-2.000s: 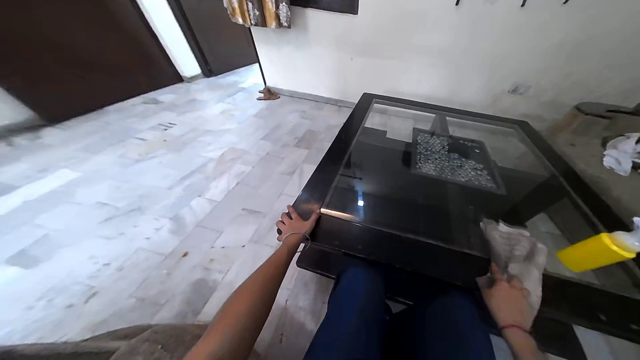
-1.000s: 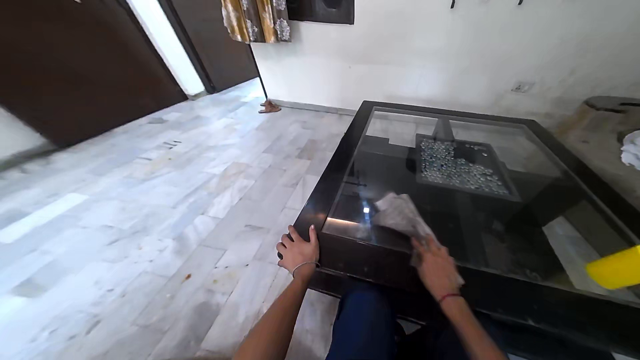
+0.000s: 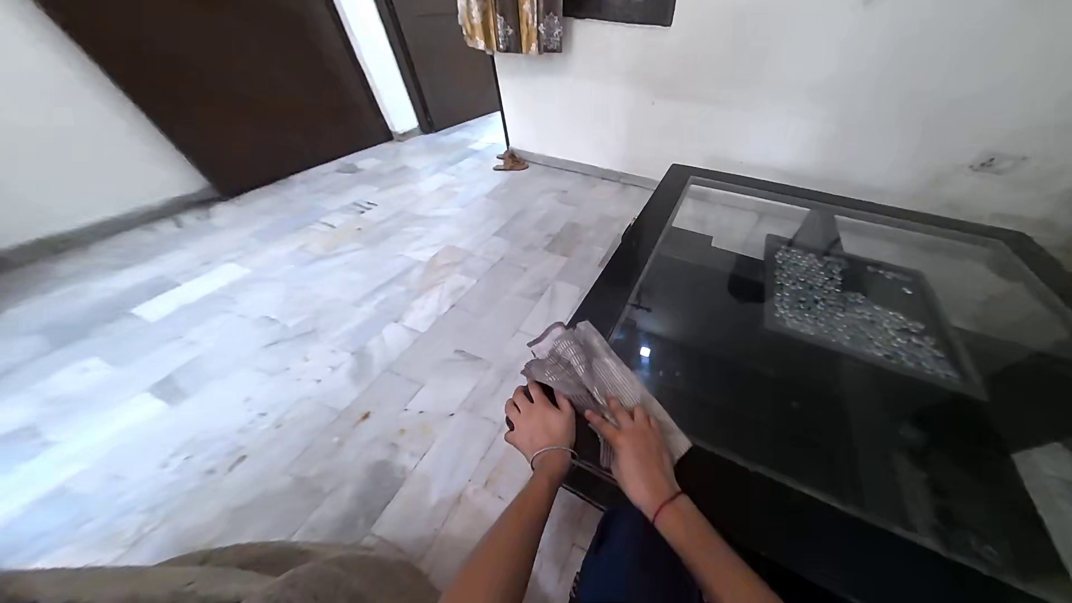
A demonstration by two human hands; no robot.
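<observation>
A low table with a black frame and a glass top (image 3: 720, 335) fills the right side of the head view. At its near left corner, my left hand (image 3: 541, 424) rests on the black frame, fingers bent over the edge. Just to the right, my right hand (image 3: 635, 444) presses a crumpled, striped grey-beige cloth (image 3: 586, 360) against the frame and the rim of the glass. The cloth lies partly over the table's left edge, close to my left fingertips. Beneath the glass, a dark tray (image 3: 863, 310) holds many small shiny glass pebbles.
Marble floor tiles (image 3: 335, 335) stretch to the left. Brown sandals (image 3: 511, 161) lie by the far wall, below a patterned curtain (image 3: 511, 25). Dark doors (image 3: 226, 84) stand at the upper left. A beige fabric surface (image 3: 276, 574) shows at the bottom left.
My right hand has moved the cloth left across the tabletop, from the right side to the corner beside my left hand. The yellow object seen at right earlier is out of view.
</observation>
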